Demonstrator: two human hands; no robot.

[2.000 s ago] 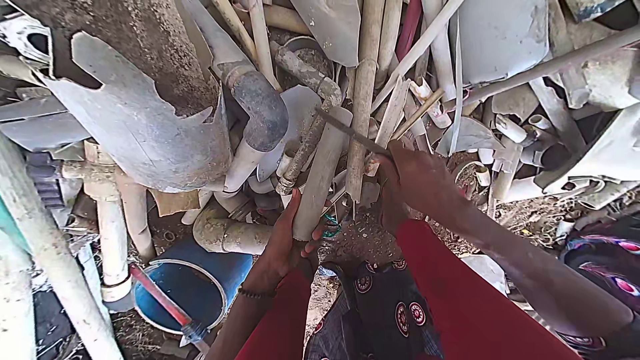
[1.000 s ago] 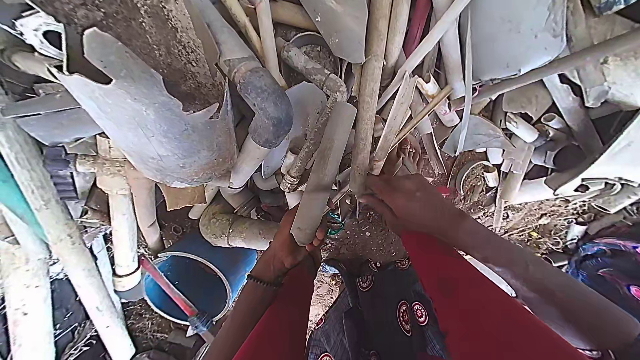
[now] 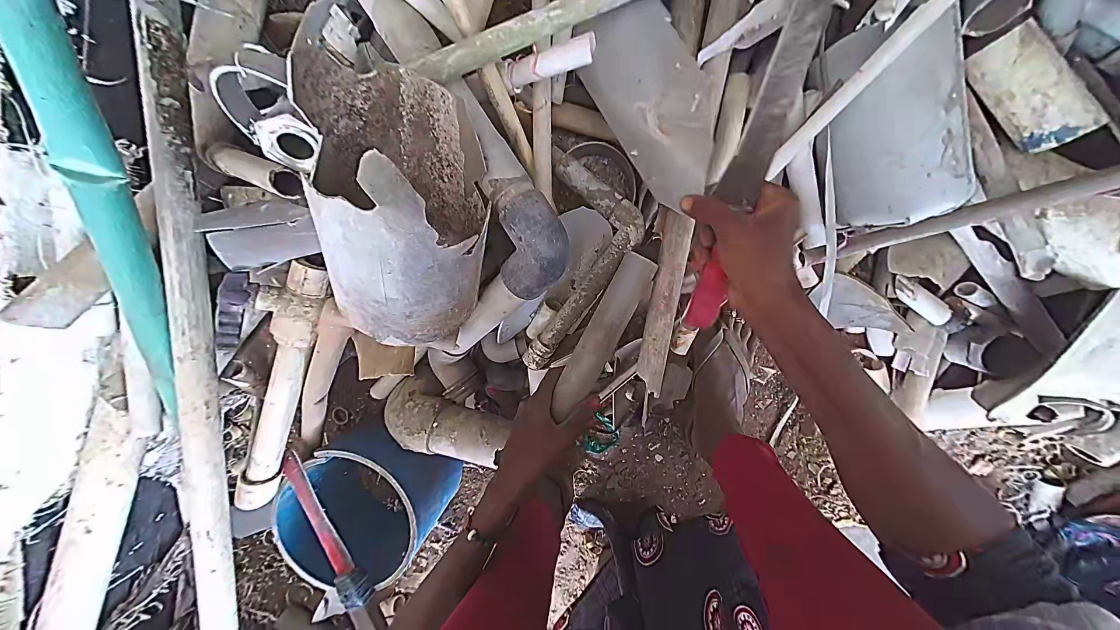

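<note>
My left hand point(image 3: 547, 437) grips the lower end of a short grey length of plastic pipe point(image 3: 608, 332), which slants up to the right. My right hand point(image 3: 752, 245), to the right and higher, is closed around the red handle point(image 3: 707, 293) of a machete-like blade point(image 3: 779, 105). The blade points up, away from me, apart from the grey piece. Between the two hands a weathered flat strip point(image 3: 667, 297) stands among the scrap.
A broken grey pipe section point(image 3: 394, 254), a dark pipe elbow point(image 3: 529, 236) and a beige elbow point(image 3: 446, 424) lie to the left. Below them is a blue container point(image 3: 429, 464) with a red-handled tool point(image 3: 317, 516) across it. More pipe scrap point(image 3: 901, 131) lies at the right.
My right hand has risen from beside the grey piece, with the blade now pointing up. My left hand still holds the piece. The view has shifted somewhat.
</note>
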